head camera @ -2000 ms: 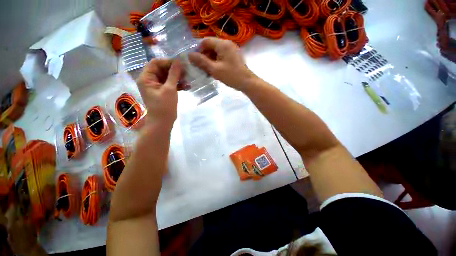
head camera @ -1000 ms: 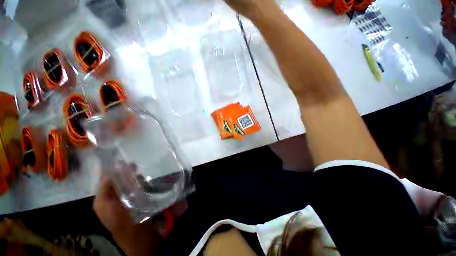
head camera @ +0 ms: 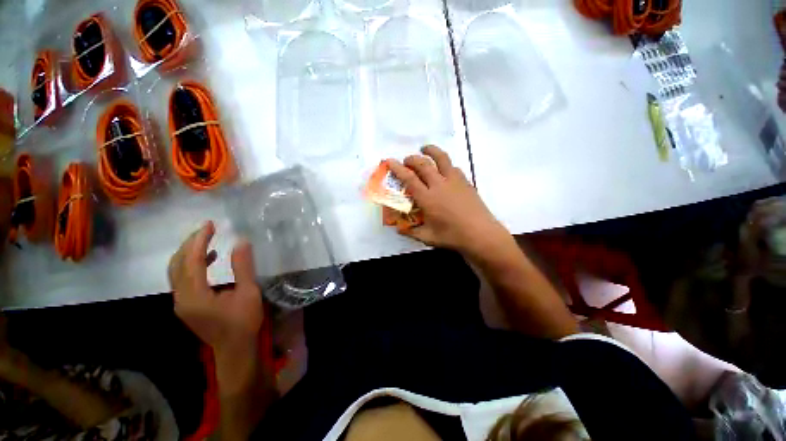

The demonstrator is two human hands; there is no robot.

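My right hand [head camera: 444, 202] is closed over the small orange insert cards [head camera: 395, 217] near the table's front edge, its fingertips on the top card. My left hand [head camera: 220, 288] is open, fingers and thumb apart, just left of a clear blister tray [head camera: 289, 228]; whether a finger touches it I cannot tell. That tray lies at the table's front edge, its near end sticking out over it. More empty clear blister trays lie behind, one on the left [head camera: 316, 95], one in the middle [head camera: 408, 77] and one right of the dark seam [head camera: 510, 69].
Filled blisters with orange cable coils [head camera: 198, 136] stand in rows at left. More cable coils [head camera: 642, 13] lie at the back right. A label sheet [head camera: 666, 65] and a yellow-green stick [head camera: 658, 127] lie at right. Part of another person [head camera: 73, 392] shows at lower left.
My right hand has come back from the far side of the table onto the cards. My left hand has let go of the clear tray, now on the table edge. Another tray lies right of the seam.
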